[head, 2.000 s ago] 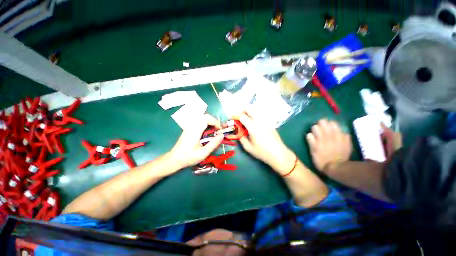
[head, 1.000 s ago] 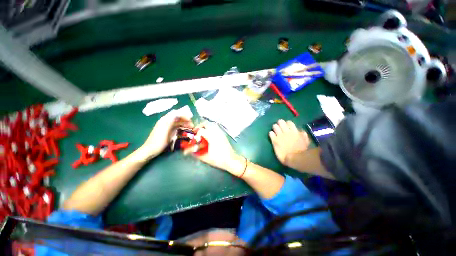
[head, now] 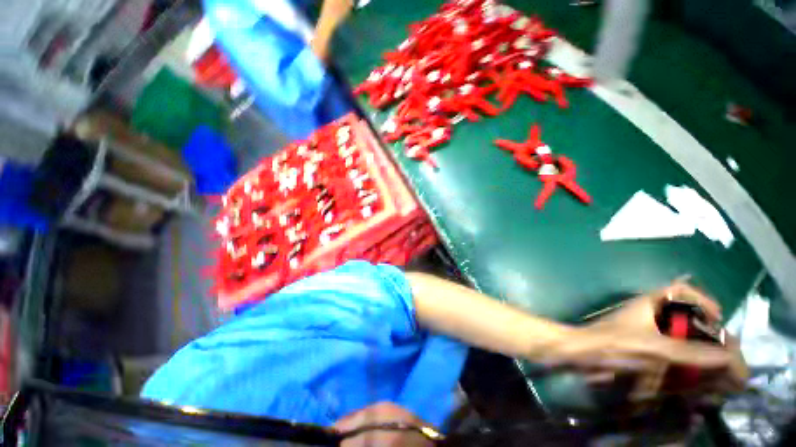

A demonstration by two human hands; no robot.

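Note:
My left hand (head: 633,345) is at the lower right, blurred, with its fingers closed around a dark piece with a red clamp part (head: 680,323). My right hand (head: 731,371) is close against it at the right, heavily blurred and mostly hidden, so its grip is unclear. Two red clamps (head: 547,163) lie touching on the green bench. A heap of red clamps (head: 463,65) lies at the bench's far end.
A red tray (head: 397,196) filled with rows of clamps stands beside the bench edge. White wipes (head: 650,216) lie near the white rail (head: 672,135). Clear plastic is at the lower right. Another person's blue sleeve (head: 271,61) and forearm are at the upper left.
The view has swung left, bringing the tray and another person's sleeve into sight. The fan, blue bin and right-hand neighbour have left view. My hands remain together around the clamp piece.

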